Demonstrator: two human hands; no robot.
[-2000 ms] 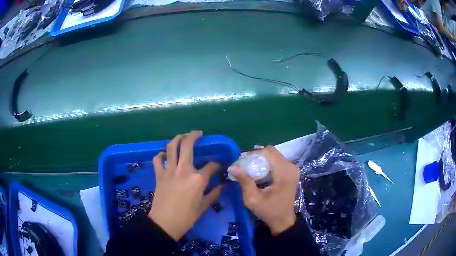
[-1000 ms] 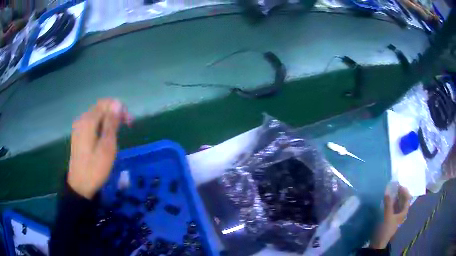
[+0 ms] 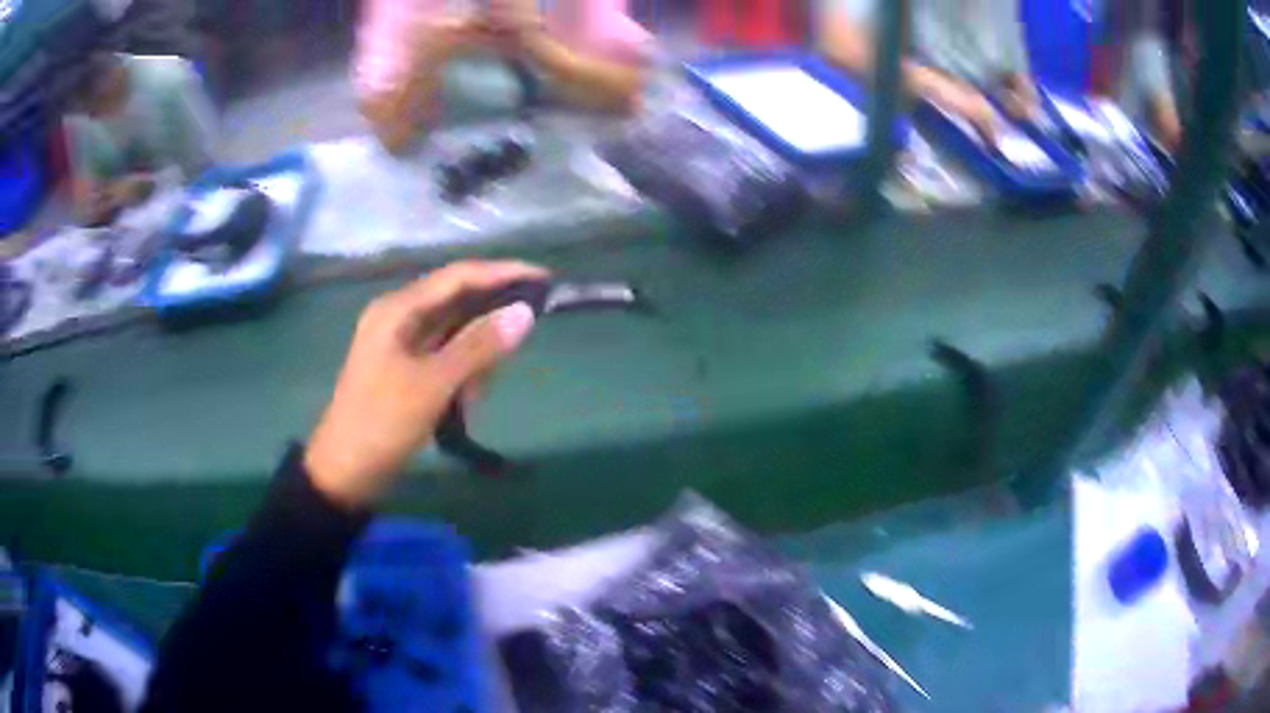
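Note:
My left hand (image 3: 425,369) is over the conveyor belt (image 3: 780,404), left of centre. Its thumb and fingers are closed on a black headband (image 3: 478,449). The headband's curve shows below the fingers and one end sticks out to the right. The hand hides its middle. My right hand is not in view. The blue parts tray (image 3: 418,592) lies below, partly hidden by my left sleeve, and is blurred. The clear bag of small black parts (image 3: 696,613) is right of the tray.
Another headband (image 3: 964,383) lies on the belt at right, and one (image 3: 55,418) at far left. A white pointed dropper (image 3: 912,599) and a blue cap (image 3: 1138,564) lie at right. People sit opposite with blue-rimmed trays (image 3: 794,106). A green post (image 3: 1163,237) stands at right.
The view has tilted up. My left hand has moved from the tray to the belt and taken hold of the headband there. My right hand, earlier with the bottle, has left the picture.

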